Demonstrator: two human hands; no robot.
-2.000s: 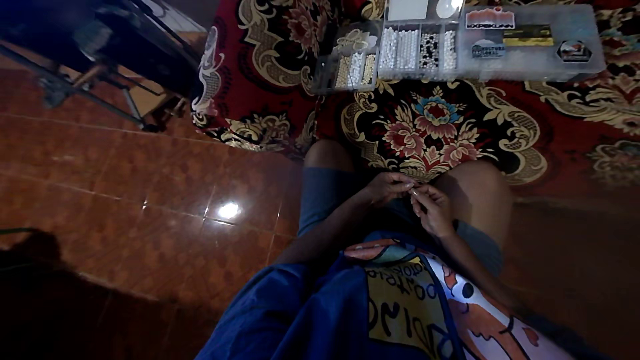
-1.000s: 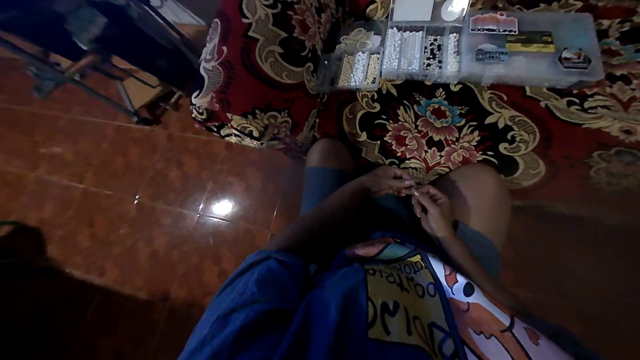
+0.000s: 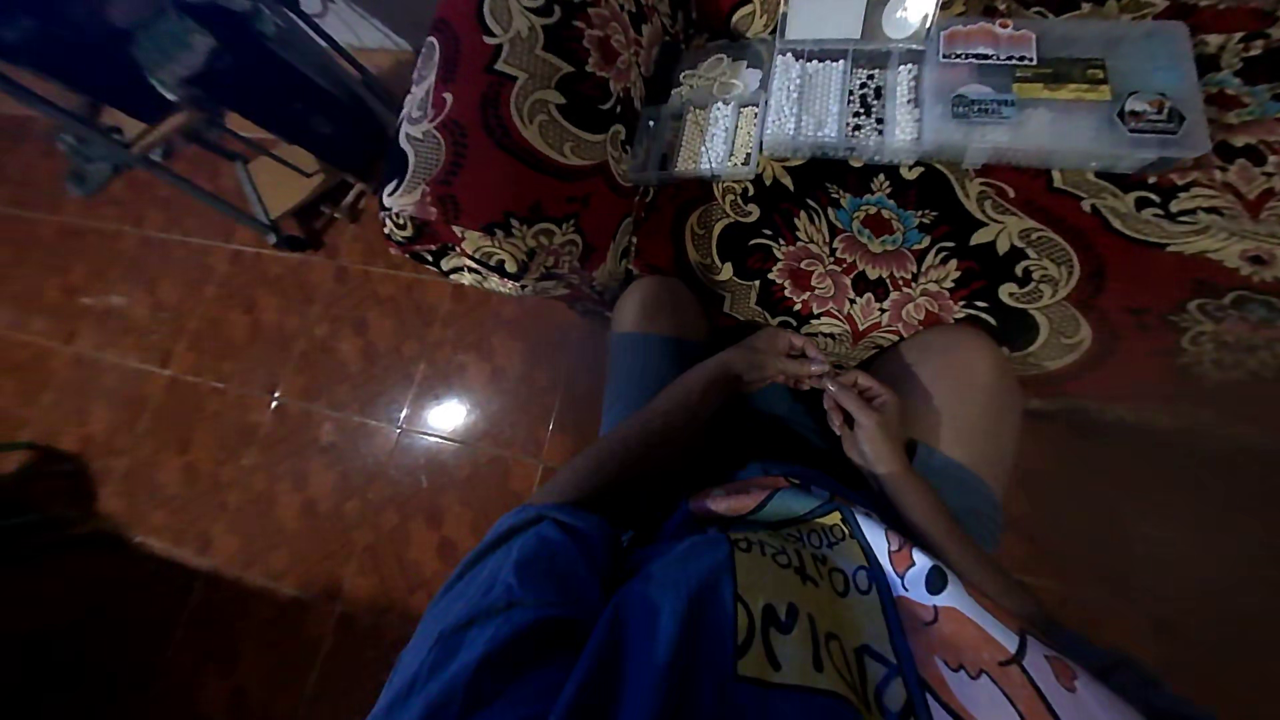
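Note:
Over my lap, my left hand (image 3: pixel 775 360) and my right hand (image 3: pixel 862 412) meet fingertip to fingertip. Something very small and pale seems pinched between them, too small and dim to name. Beyond my knees lies a clear plastic compartment box (image 3: pixel 848 152) with white beads (image 3: pixel 822 100) and black-and-white beads (image 3: pixel 865 105). At its left a smaller clear box (image 3: pixel 650 150) holds cream and white beads (image 3: pixel 717 132) and a pale coil of cord or similar material (image 3: pixel 715 78).
A red, black and gold floral cloth (image 3: pixel 870 290) lies under the boxes. The closed-looking lid (image 3: pixel 1070 130) bears stickers. A dark item with a metal frame (image 3: pixel 200 170) stands at upper left on the reddish tiled floor (image 3: pixel 250 330).

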